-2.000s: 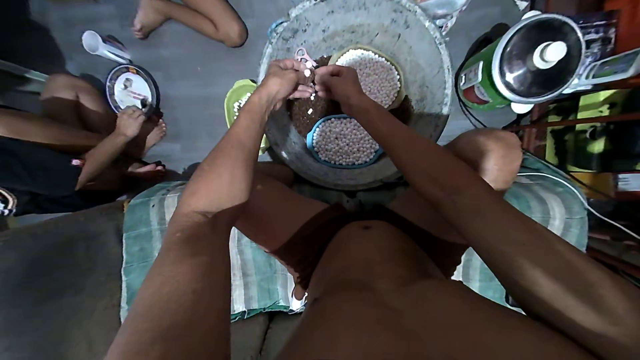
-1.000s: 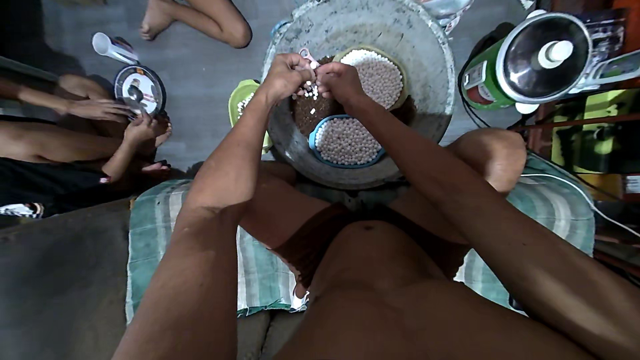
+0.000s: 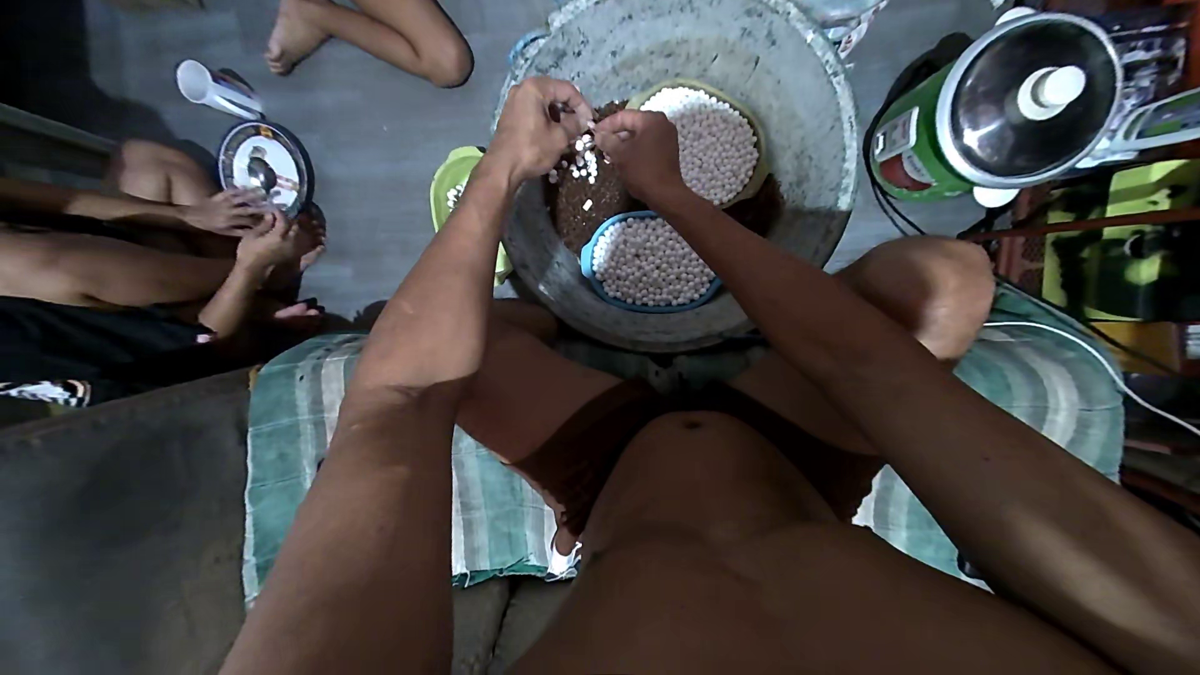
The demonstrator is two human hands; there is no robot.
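My left hand and my right hand meet over a large round metal basin, fingertips nearly touching. Small white pieces hang or lie just below them; how they are joined cannot be made out. The left fingers curl around something too small to identify. My right thumb and forefinger are pinched at a small white piece. Beneath the hands lies a brown granular heap. Beside it stand a yellowish bowl of white beads and, nearer me, a blue basket of similar beads.
A green container with white pieces stands left of the basin. Another person's hands are at a round plate, near a white cup. A bare foot rests beyond. At right stands a green rice cooker near a cable.
My left hand has opened out somewhat and shifted slightly away from the right hand. A pink-white item seen above the fingers earlier no longer shows. The other person's hands have moved at the plate.
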